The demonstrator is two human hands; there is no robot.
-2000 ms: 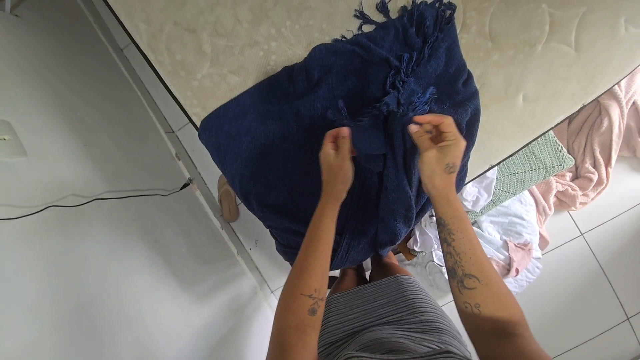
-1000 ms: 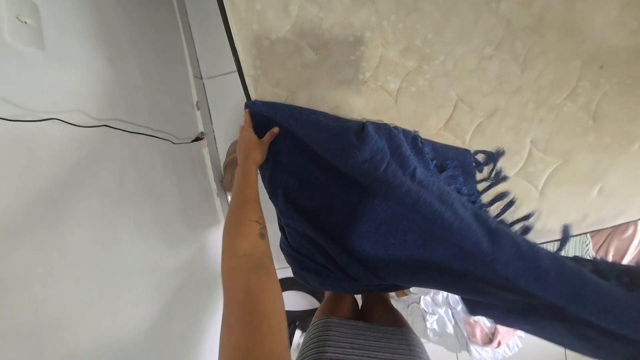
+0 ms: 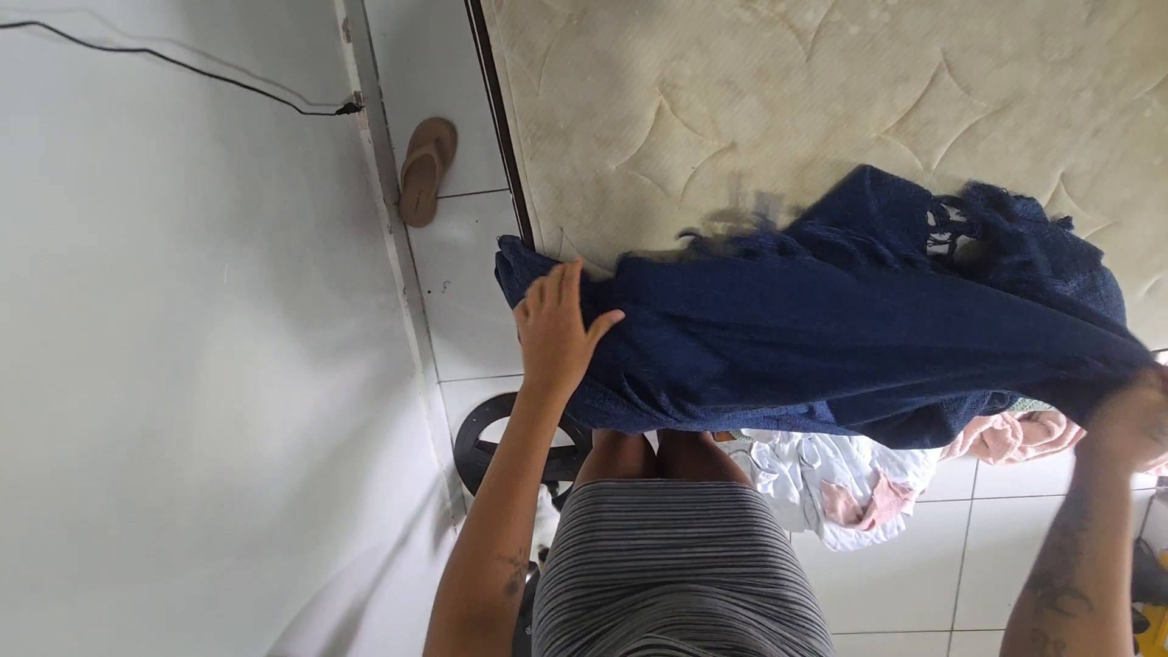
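A navy blue fringed cloth [image 3: 785, 338] lies bunched and stretched along the near edge of a bare cream mattress [image 3: 730, 119]. Spread over its left end is my left hand [image 3: 557, 328], which presses on the fabric with thumb and fingers apart. My right hand [image 3: 1131, 420], blurred at the right edge, is closed on the cloth's right end and pulls it taut. Tassels show along the far side of the cloth. Its underside and the near mattress edge are hidden.
A beige flip-flop [image 3: 429, 172] lies on the tiled floor between mattress and wall. Near my left forearm is a round black base [image 3: 479, 443]. White clothes [image 3: 858, 511] and a pink cloth [image 3: 1022, 436] lie on the floor at right. A black cable [image 3: 201, 73] runs along the wall.
My hands were close together on the bunched cloth and are now far apart at its two ends. The cloth has been drawn out sideways along the mattress edge.
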